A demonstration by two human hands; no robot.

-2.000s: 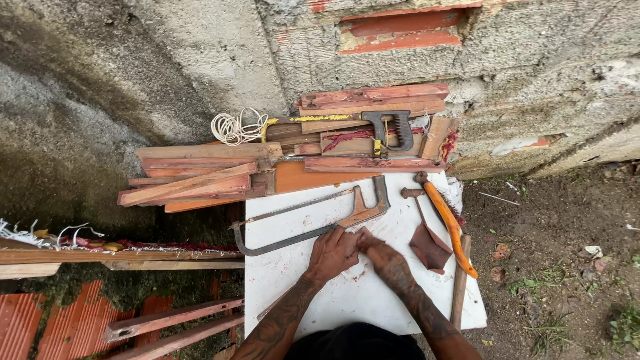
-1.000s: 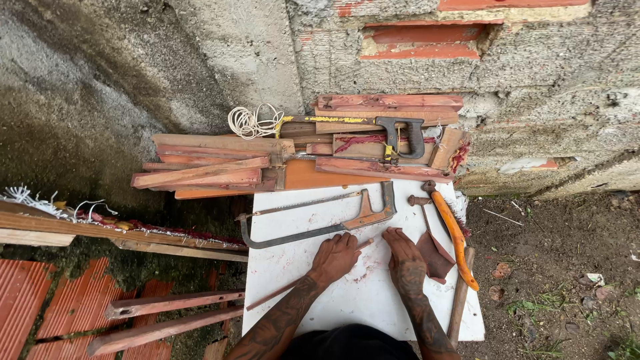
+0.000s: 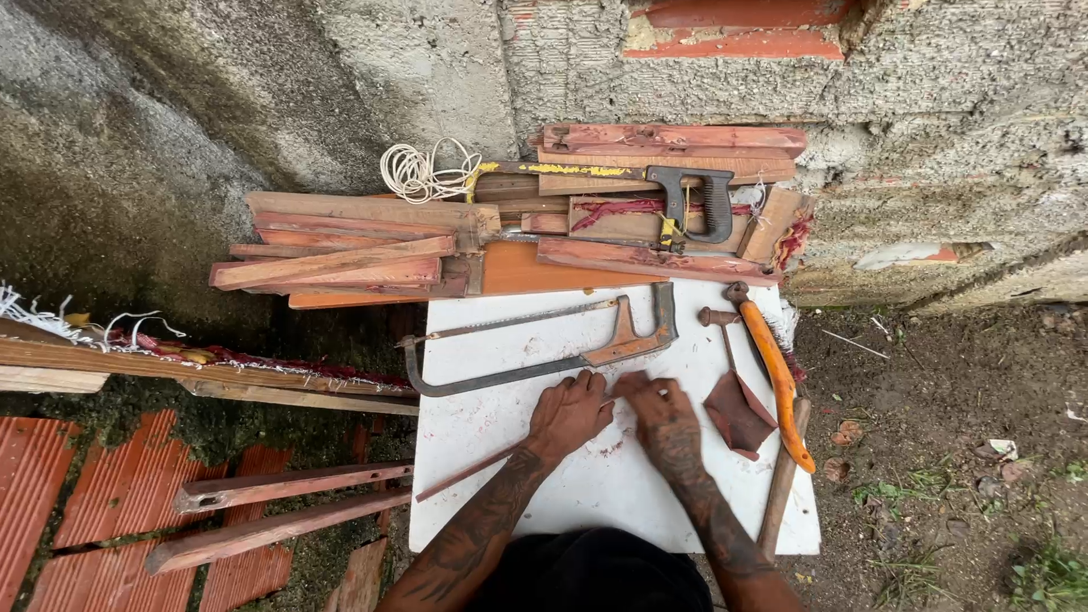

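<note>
A thin reddish wooden stick [image 3: 472, 473] runs diagonally over the white board [image 3: 586, 501], passing beneath my left wrist. My left hand [image 3: 571, 413] is closed around its upper part, the end showing at the fingertips. Beside that end is my right hand [image 3: 656, 410], fingers bent and slightly blurred; whether it grips anything is unclear. Just beyond my hands lies a hacksaw [image 3: 501, 374] with a worn frame. Right of my right hand are a piece of dark red sandpaper or cloth [image 3: 741, 415], a rusty metal tool [image 3: 719, 319] and an orange-handled tool [image 3: 778, 374].
A second hacksaw [image 3: 705, 204] and a coil of white cord [image 3: 425, 172] rest on stacked wood pieces [image 3: 340, 246] by the rough wall. A wooden handle [image 3: 784, 480] lies at the board's right edge. Reddish wooden bars [image 3: 280, 531] jut out at the left.
My hands are close together two seconds ago, slightly apart one second ago, and near each other again now. The stick shows more plainly below my left wrist than two seconds ago.
</note>
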